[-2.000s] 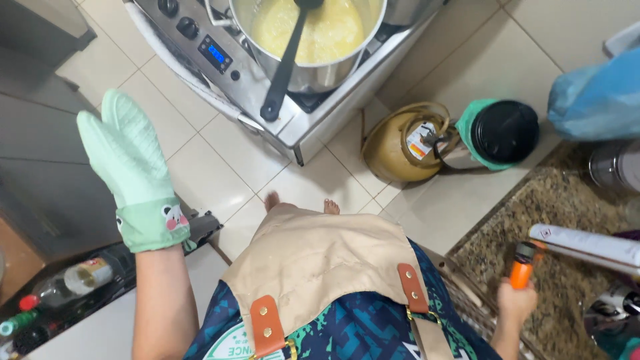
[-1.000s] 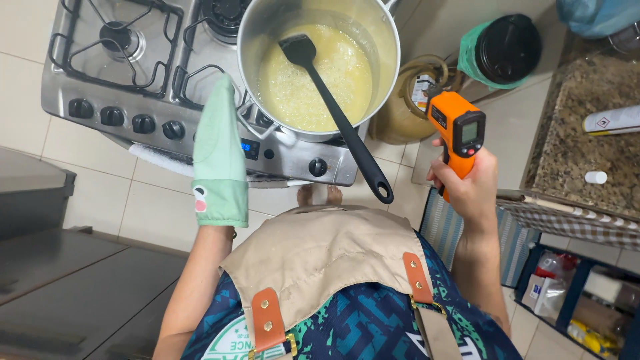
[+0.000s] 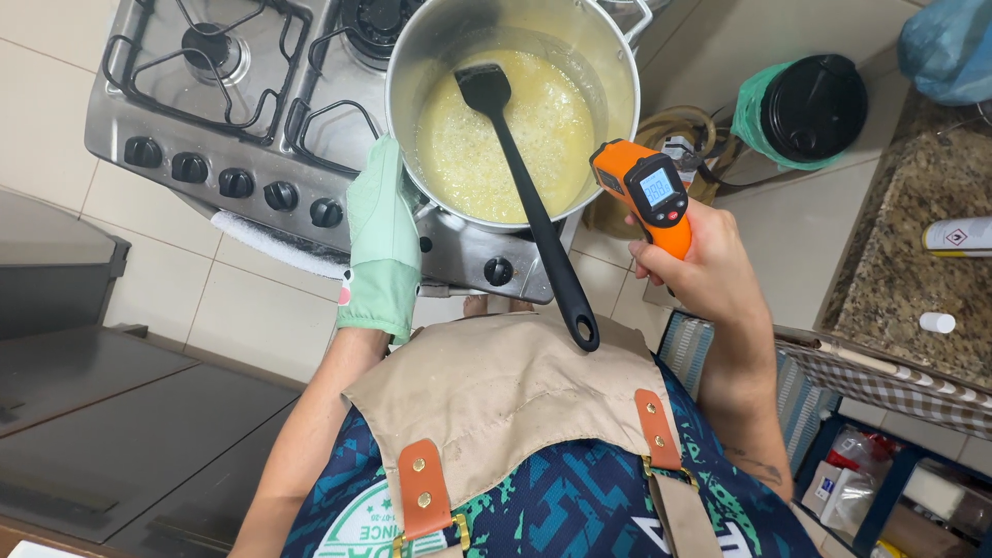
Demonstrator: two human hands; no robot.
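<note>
My left hand (image 3: 382, 240) wears a mint-green oven mitt and rests against the near left side of a large metal pot (image 3: 628, 77), by its handle; the mitt hides the fingers, so a grip cannot be told. Pale yellow, bubbly liquid (image 3: 535, 155) lies in the pot. A black spatula (image 3: 535, 209) leans over the near rim, its head in the liquid and its handle toward my apron. My right hand (image 3: 697, 263) holds an orange and black infrared thermometer (image 3: 643, 194) at the pot's right side, its lit screen facing up.
The pot stands on a stainless steel gas stove (image 3: 256, 147) with black knobs. Right of it are a gas cylinder (image 3: 612, 217) with a hose and a black-lidded bin (image 3: 814, 108). A granite counter (image 3: 891, 232) holds a spray can (image 3: 957, 235) and a white cap (image 3: 938, 322). Grey cabinets (image 3: 132, 434) stand at lower left.
Two seconds ago the mitt was away from the stove and my right hand was at the counter with the thermometer. Now both are beside the pot. The thermometer's screen has lit up since one second ago.
</note>
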